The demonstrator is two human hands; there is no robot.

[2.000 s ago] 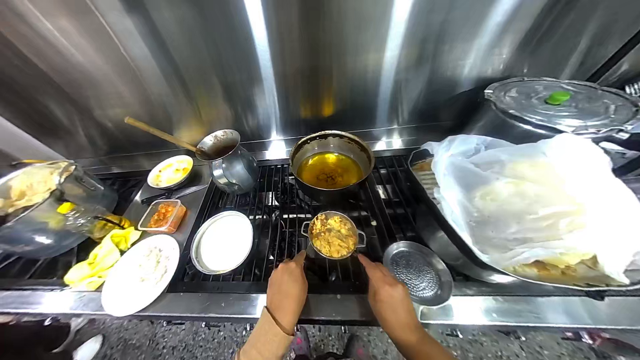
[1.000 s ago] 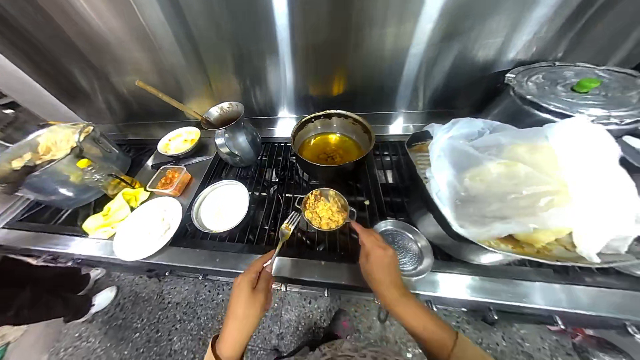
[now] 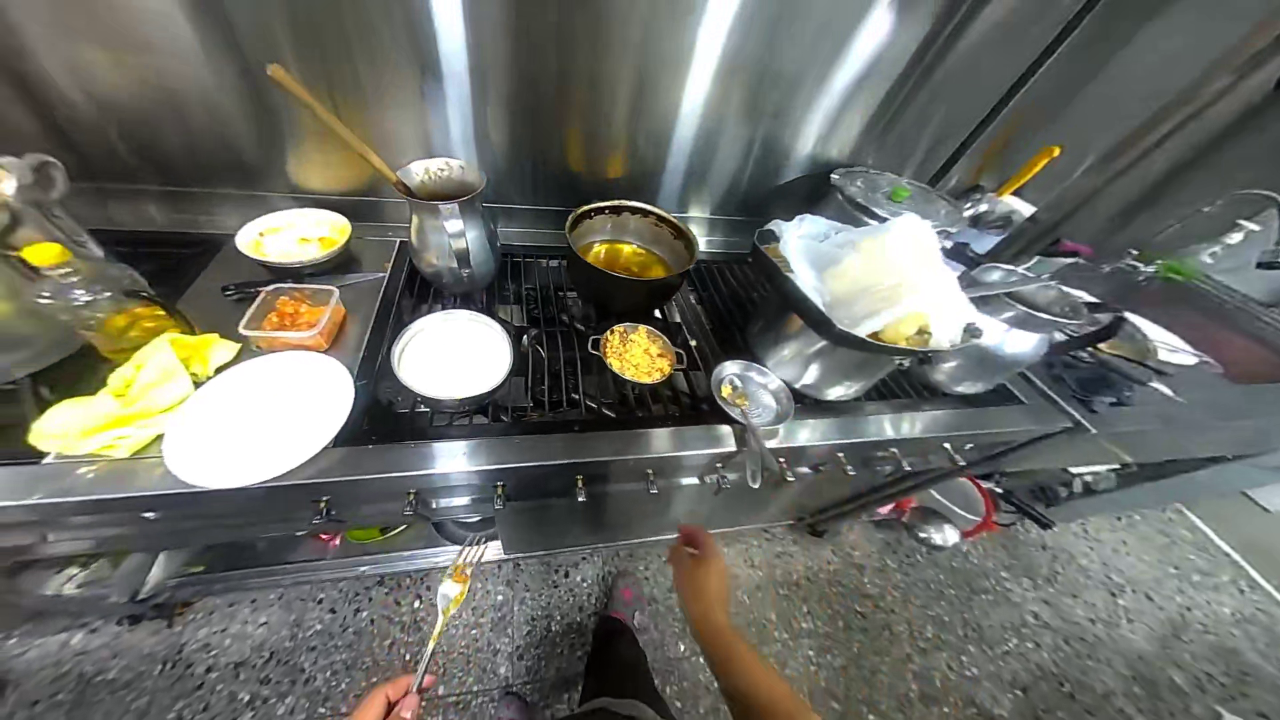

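My left hand (image 3: 392,697), at the bottom edge, holds a metal fork (image 3: 450,594) upright by its handle, with yellow food stuck to its tines. My right hand (image 3: 700,580) hangs blurred over the floor in front of the stove; whether its fingers are closed cannot be told. Beyond it, a small two-handled pan (image 3: 640,354) of yellow crumbly food rests on the grate. To that pan's right lies a round metal skimmer or strainer (image 3: 753,392), a spoon (image 3: 745,420) with some food lying in it. Behind the small pan stands a dark pot (image 3: 631,262) with yellow oil.
A pan of white contents (image 3: 452,355), a white plate (image 3: 259,418), a yellow cloth (image 3: 135,397), a plastic tub of reddish food (image 3: 293,316), a knife (image 3: 300,285) and a metal jug (image 3: 453,240) stand left. At right, a large roasting pan (image 3: 835,335) holds food under plastic.
Both hands have drawn back from the small pan. The fork, in my left hand one second ago, is still there. The view has shifted to show more on the right.
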